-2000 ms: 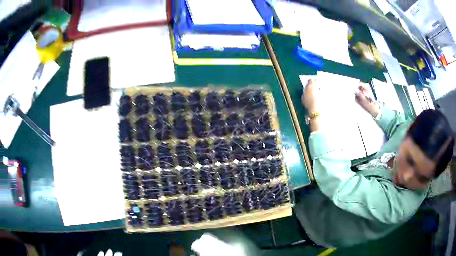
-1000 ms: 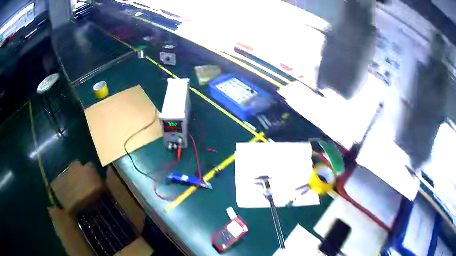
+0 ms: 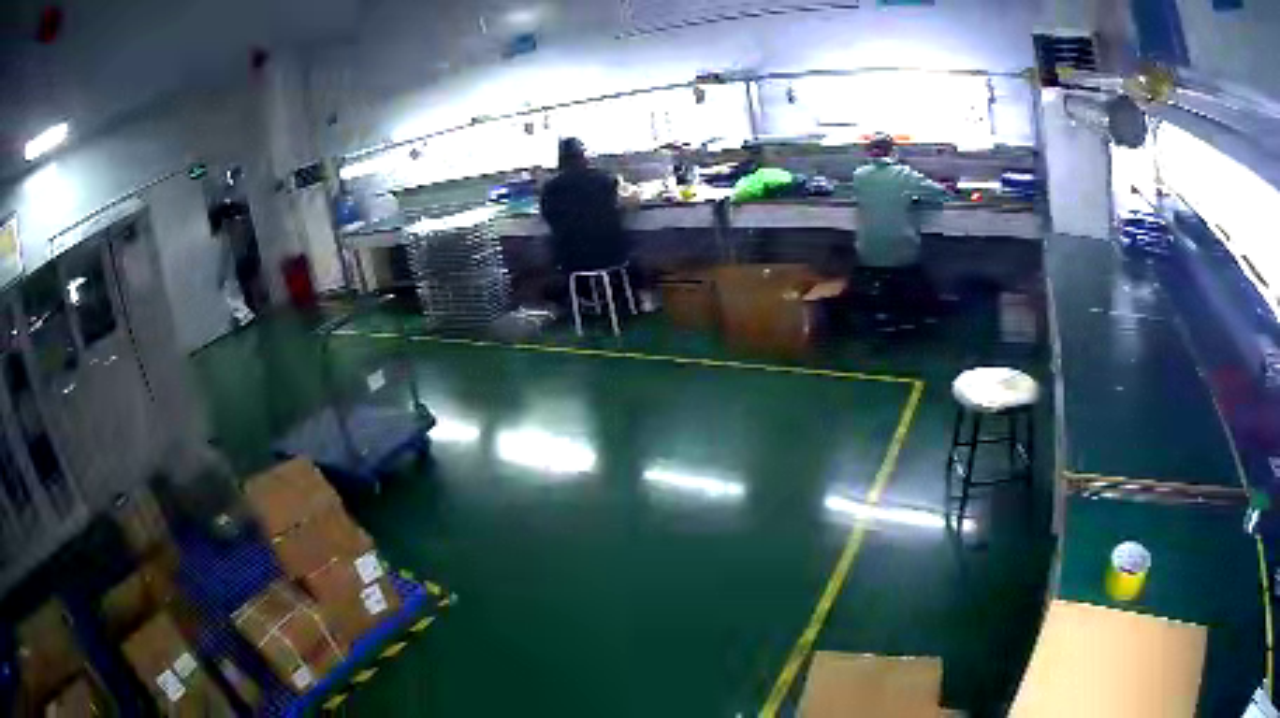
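Neither of my hands is in view. Nearest in front of me, at the bottom right, a flat brown cardboard sheet (image 3: 1112, 665) lies on the green bench top. A yellow and white roll (image 3: 1127, 571) stands on the bench just beyond it. At the bottom edge, part of another brown cardboard piece (image 3: 872, 686) shows low beside the bench, cut off by the picture's edge.
A round white-topped stool (image 3: 994, 390) stands left of the bench. Stacked cartons (image 3: 292, 634) lie on a blue pallet at lower left, near a trolley (image 3: 354, 436). Two people, one dark-clothed (image 3: 583, 211), one in light green (image 3: 887, 211), are at a far bench. Yellow lines mark the floor.
The view has swung left and up, away from the bench with the power supply and caliper, to the open room. The gloved hands seen at the bottom two seconds ago are out of view.
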